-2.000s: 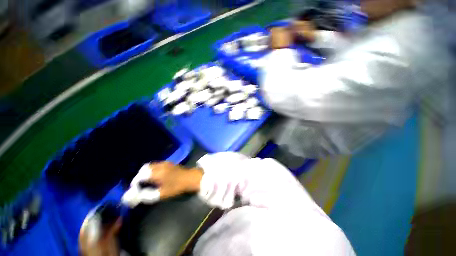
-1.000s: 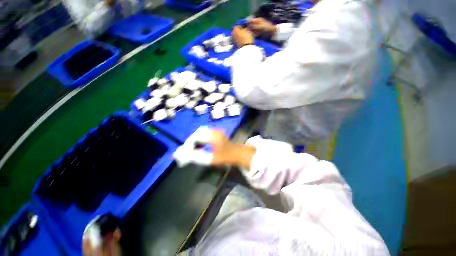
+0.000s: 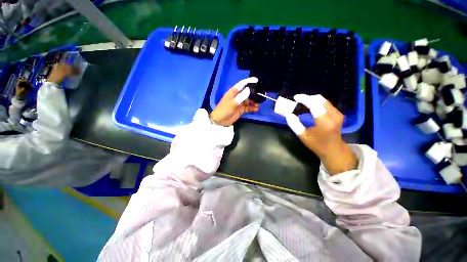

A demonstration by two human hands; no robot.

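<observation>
My left hand (image 3: pixel 236 102), with white finger cots, holds a small black housing (image 3: pixel 254 91) over the near left part of the middle tray (image 3: pixel 302 123). My right hand (image 3: pixel 320 123), also with finger cots, holds a white-and-black core piece (image 3: pixel 285 106) by its black end. A thin pin (image 3: pixel 266 96) points from the core left to the housing; whether its tip touches the housing I cannot tell. Black housings (image 3: pixel 307 61) fill most of the middle tray in close rows. White-and-black cores lie jumbled in the right tray (image 3: pixel 399 153).
The left tray (image 3: pixel 158 87) holds a short row of assembled units (image 3: pixel 193 42) with upright pins at its far end. A green belt (image 3: pixel 246 13) runs behind the trays. The black bench (image 3: pixel 266 156) has a yellowish front edge. Another person's hand (image 3: pixel 59 72) works at the far left.
The view has swung from the right to the middle and left trays. My right hand has come from beside the right tray to my left hand, holding a core.
</observation>
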